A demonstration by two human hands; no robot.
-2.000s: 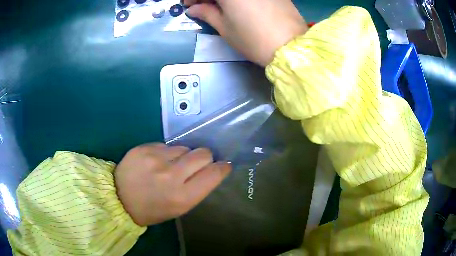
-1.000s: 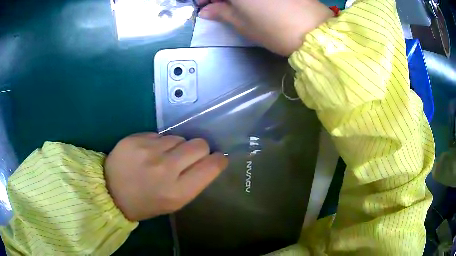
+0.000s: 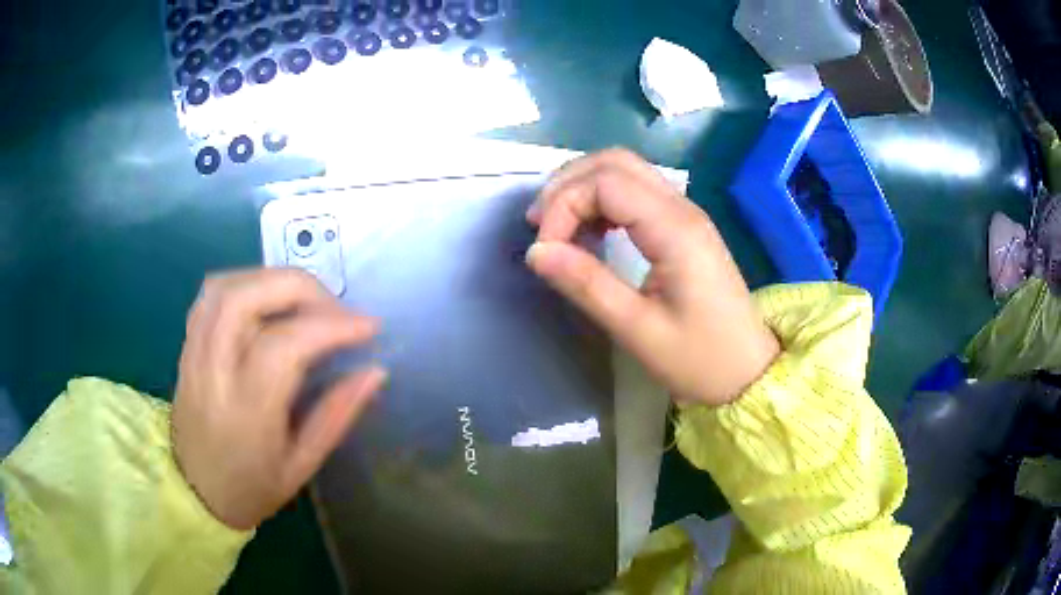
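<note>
The grey tablet [image 3: 512,337] lies rear side up on a white backing sheet [image 3: 638,465]. Its camera module [image 3: 311,241] shows one circle clearly at the upper left corner; my left hand hides the lower part. My left hand [image 3: 262,389] is blurred over the tablet's left edge, thumb and fingers apart, with nothing seen in it. My right hand [image 3: 657,279] is over the tablet's upper right, thumb and forefinger tips close together. Whether a tiny ring is between them cannot be told. The adhesive ring sheet [image 3: 337,81] lies above the tablet, with rows of black rings.
A blue parts bin [image 3: 867,203] with black bits stands at the right. Behind it are a brown tub [image 3: 890,76], a translucent bottle [image 3: 797,29] and a crumpled white wipe [image 3: 678,79]. Part of another person, a yellow sleeve [image 3: 1018,331], shows at the far right.
My right hand has come from the ring sheet down over the tablet. My left hand has opened and lifted near the camera corner. The film's diagonal fold no longer shows. The view has shifted.
</note>
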